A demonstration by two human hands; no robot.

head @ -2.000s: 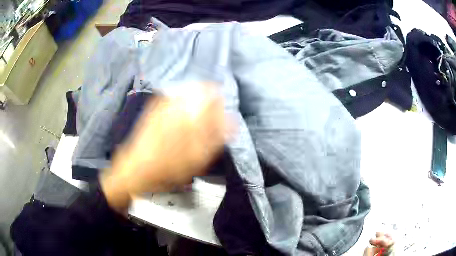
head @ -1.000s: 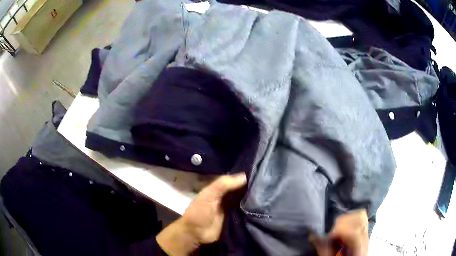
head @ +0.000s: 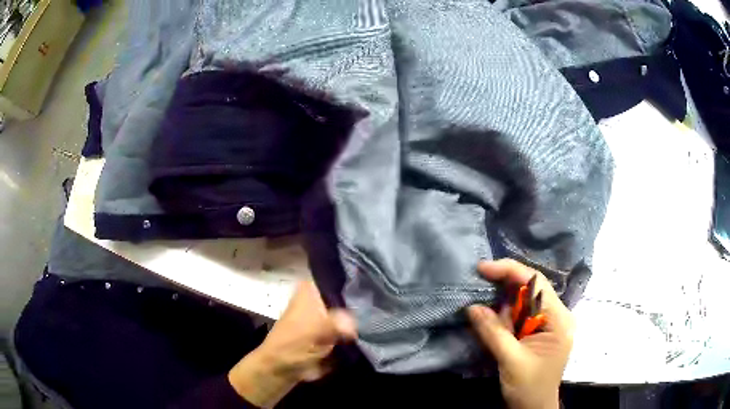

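Observation:
A denim jacket point(head: 480, 96), grey inside and near-black outside, lies partly turned inside out over the table and its near edge. My left hand point(head: 296, 343), slightly blurred, grips the dark edge of the jacket at the bottom centre. My right hand point(head: 532, 335) pinches the grey cloth near a seam point(head: 424, 299) between thumb and index finger. Orange thread snips point(head: 530, 311) sit in the same hand, their dark blades pointing up. A dark band with a round metal button point(head: 246, 215) lies left of centre.
The white, pen-marked table point(head: 648, 319) shows at right and along its curved near-left edge. Another jacket point(head: 592, 36) lies at the upper right, with dark cloth beyond it. A dark garment with small studs point(head: 120, 335) hangs at lower left. A tan box point(head: 36, 56) stands at upper left.
My left hand has moved down and left along the dark edge. My right hand has come up and turned, so the orange snips show clearly. The jacket's lower grey part is now stretched between the hands.

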